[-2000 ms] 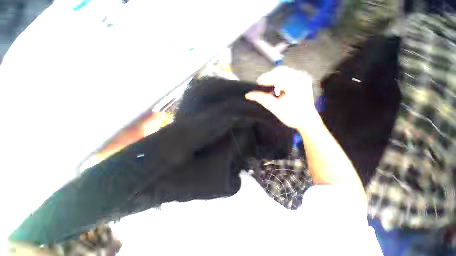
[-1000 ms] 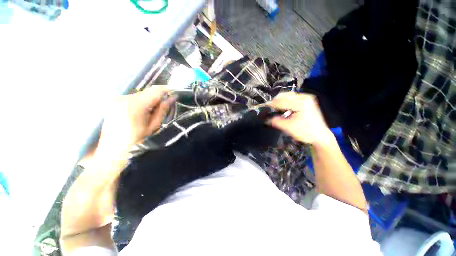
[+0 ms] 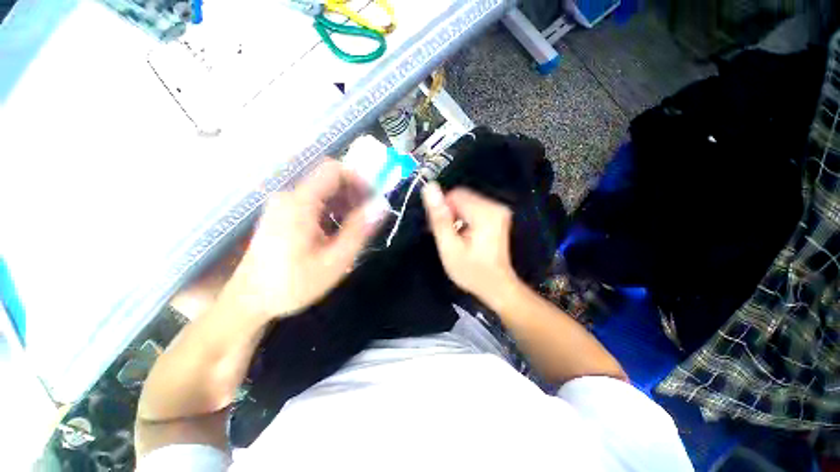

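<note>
A garment with black lining (image 3: pixel 368 290) lies over the lap, and a small plaid part (image 3: pixel 433 168) shows at its upper edge. My right hand (image 3: pixel 470 235) is at that upper edge, thumb and fingers pinched on the garment near the plaid part. My left hand (image 3: pixel 309 230) is blurred, left of it, above the lining with thumb and fingers curled; whether it holds cloth cannot be told. Pale thread ends (image 3: pixel 396 221) hang between the hands.
The white table (image 3: pixel 110 184) fills the left, with a ruler strip (image 3: pixel 276 180) along its edge. Scissors with green (image 3: pixel 350 41) and yellow handles lie at the top. A black and plaid garment pile (image 3: pixel 728 184) rests on a blue support (image 3: pixel 635 341) at right.
The view has shifted, showing the scissors and ruler strip clearly. My hands have come closer together. The plaid between them has mostly turned out of sight, and black lining now shows there.
</note>
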